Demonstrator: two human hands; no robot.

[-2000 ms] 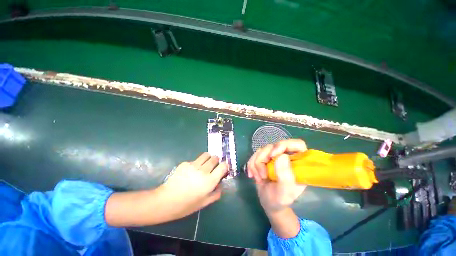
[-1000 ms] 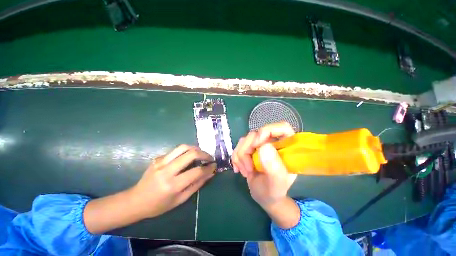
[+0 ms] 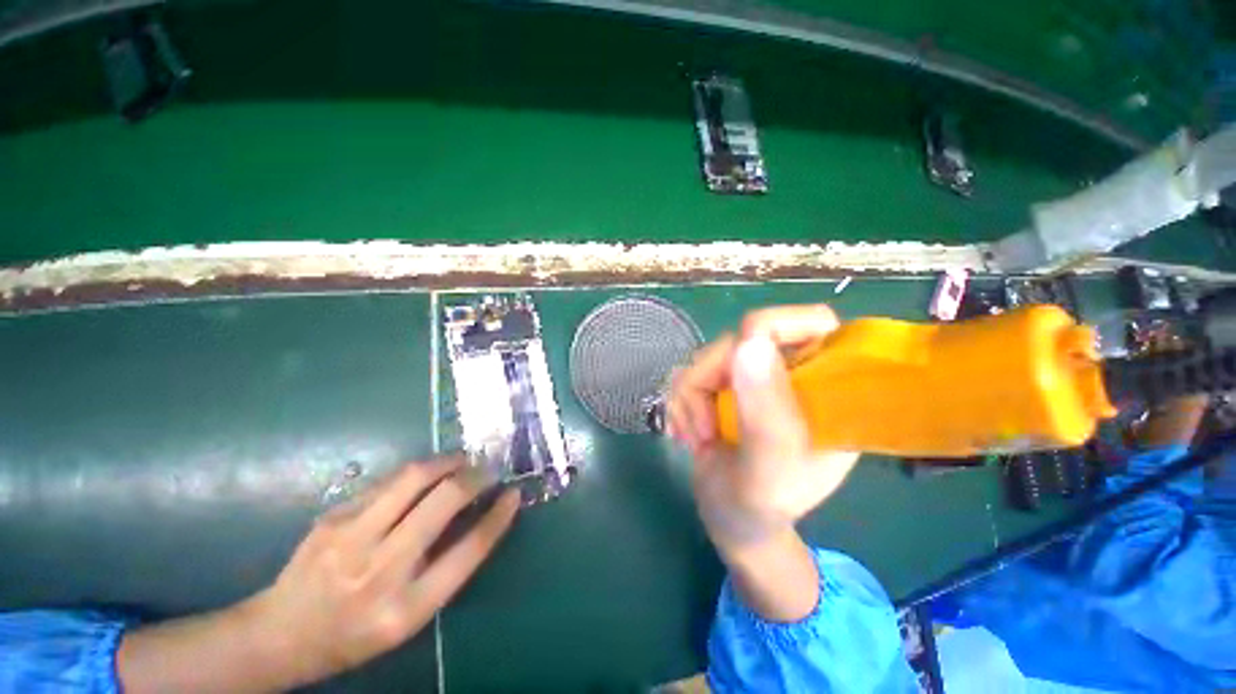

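Note:
The open phone [image 3: 502, 393] lies flat on the dark green bench mat, its silver-white middle and dark strip showing, dark board end away from me. My left hand [image 3: 386, 556] rests at its near end, fingertips touching the lower left edge; whether they pinch a small part is hidden. My right hand [image 3: 759, 434] is closed around the yellow-orange electric screwdriver [image 3: 935, 386], held above the mat right of the phone. Its dark nose [image 3: 657, 414] is over the near edge of the round grey perforated plate [image 3: 630, 359], apart from the phone.
More phones [image 3: 729, 136] lie on the green belt beyond the chipped whitish ledge [image 3: 542, 260]. A small pink-white object [image 3: 950, 292] and dark slotted racks [image 3: 1037, 475] are at the right. Another person's blue sleeve [image 3: 1139, 556] is at the lower right. A pale post [image 3: 1118, 203] crosses the right side.
The view has shifted, so the bench things sit further left. The screwdriver's nose has moved from the phone's near end to the round plate. The left fingers have spread somewhat.

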